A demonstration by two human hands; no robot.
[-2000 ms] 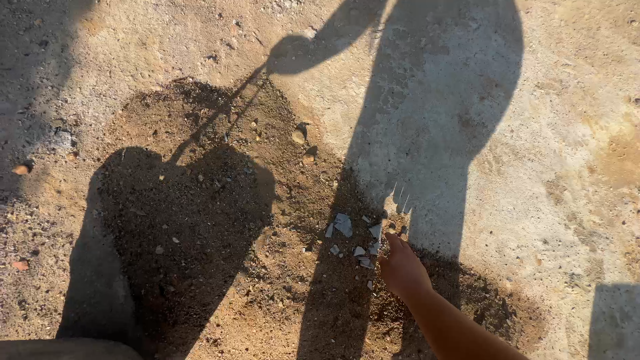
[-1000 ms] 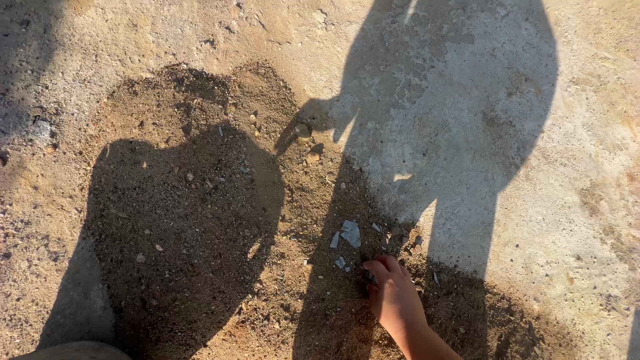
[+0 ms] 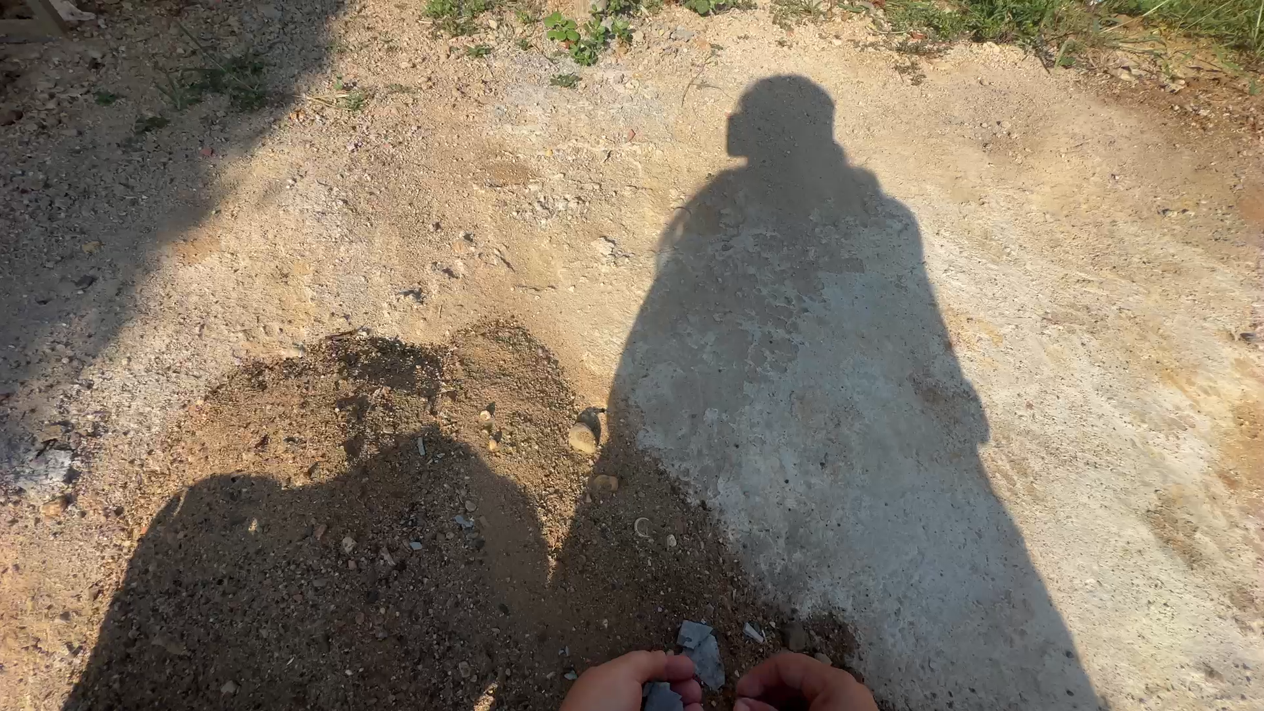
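Observation:
My left hand (image 3: 632, 683) is at the bottom edge, its fingers curled on a grey flat fragment (image 3: 662, 697). Just right of it is my right hand (image 3: 805, 683), fingers bent; what lies within them is hidden. Between and above the two hands lies another grey flat fragment (image 3: 701, 652) on the dark gravelly soil (image 3: 632, 583). A small pale chip (image 3: 753, 633) rests above my right hand.
A round tan stone (image 3: 583, 437) sits on the loose soil. Concrete-like ground (image 3: 839, 425) spreads to the right under a person's shadow. Green weeds (image 3: 588, 35) grow along the far edge.
The view has tilted up towards the far ground. My left hand has come into view beside my right hand, with a grey fragment in its fingers.

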